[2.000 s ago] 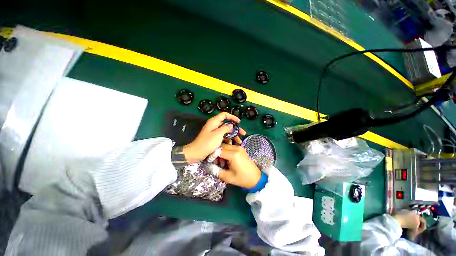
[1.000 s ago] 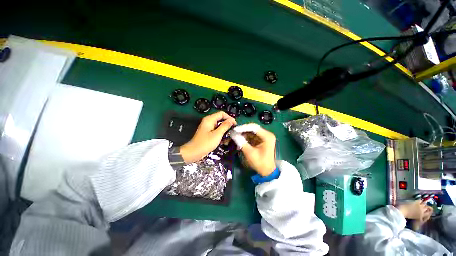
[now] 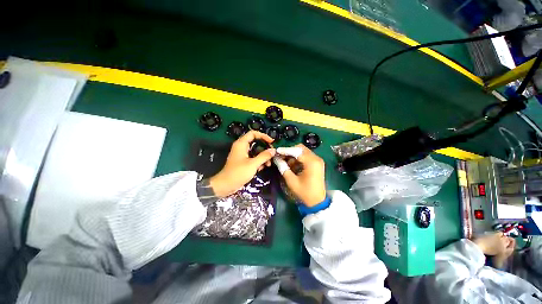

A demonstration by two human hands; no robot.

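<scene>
My left hand (image 3: 240, 166) holds a round black unit (image 3: 258, 146) between thumb and fingers, above the top edge of the black tray (image 3: 205, 155). My right hand (image 3: 304, 178), with white coverings on its fingertips and a blue band at the wrist, meets the left at the unit. Its thumb and index finger are pinched together; whether a small part is between them is too small to tell. The heap of silver metal pieces (image 3: 238, 215) lies in the tray below my hands.
Several black units (image 3: 210, 121) lie by the yellow line; one (image 3: 330, 97) lies beyond it. White sheets (image 3: 98, 172) lie left. The hanging screwdriver (image 3: 392, 149) is over a clear bag (image 3: 404, 184). A teal box (image 3: 405, 240) bears another unit. A neighbour's hands (image 3: 496, 244) are far right.
My right hand moved off the round speckled dish to the fingertips of my left, which still holds the unit. The screwdriver swung up and left, then back over the bag.
</scene>
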